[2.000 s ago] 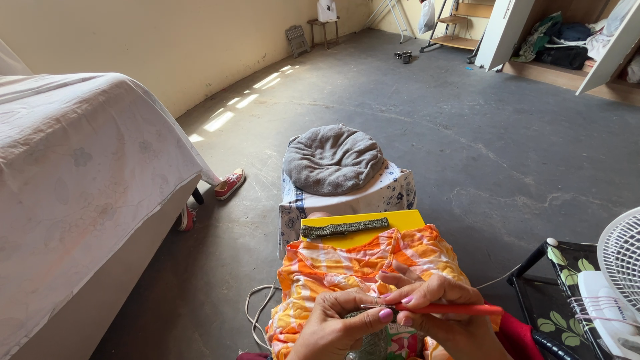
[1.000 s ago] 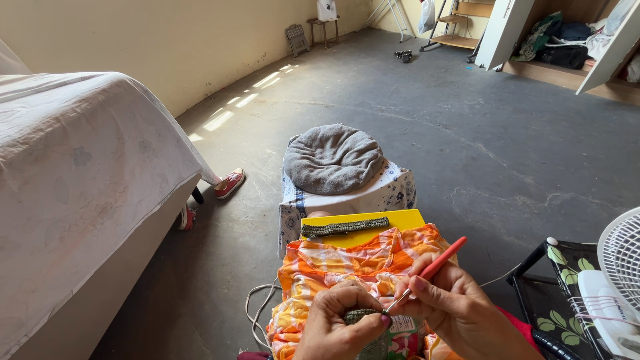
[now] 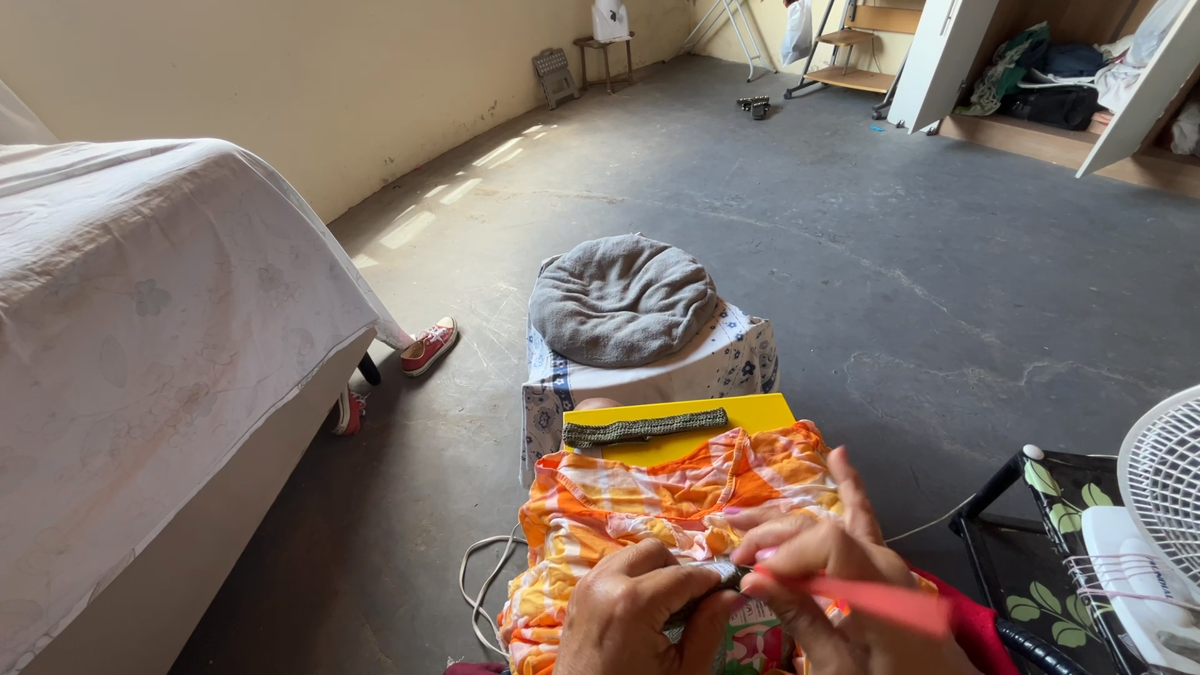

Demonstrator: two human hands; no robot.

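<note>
My left hand point(image 3: 642, 605) pinches a small piece of dark green crochet work point(image 3: 682, 619), mostly hidden by the fingers. Close against it, my right hand point(image 3: 834, 581) grips a crochet hook with a red handle point(image 3: 867, 598); its metal tip meets the piece between the two hands. Both hands are over an orange, yellow and white checked cloth point(image 3: 647, 487). Beyond the cloth, a dark green crocheted strip point(image 3: 647, 428) lies across a yellow board or folder point(image 3: 764, 409). Partly covered by the hands is something with printed colours point(image 3: 750, 637).
Ahead stands a cloth-covered stool point(image 3: 656, 382) with a grey cushion point(image 3: 623, 300). A white-covered bed point(image 3: 178, 309) is at left, red shoes point(image 3: 430, 347) beside it. At right, a white fan point(image 3: 1167, 487) rests on a black leaf-patterned stand point(image 3: 1050, 487). A cord point(image 3: 473, 581) loops left of the cloth.
The red handle has swung from pointing up and right to pointing down and right. My right hand has turned, with a finger now raised. The strip on the yellow surface has not moved.
</note>
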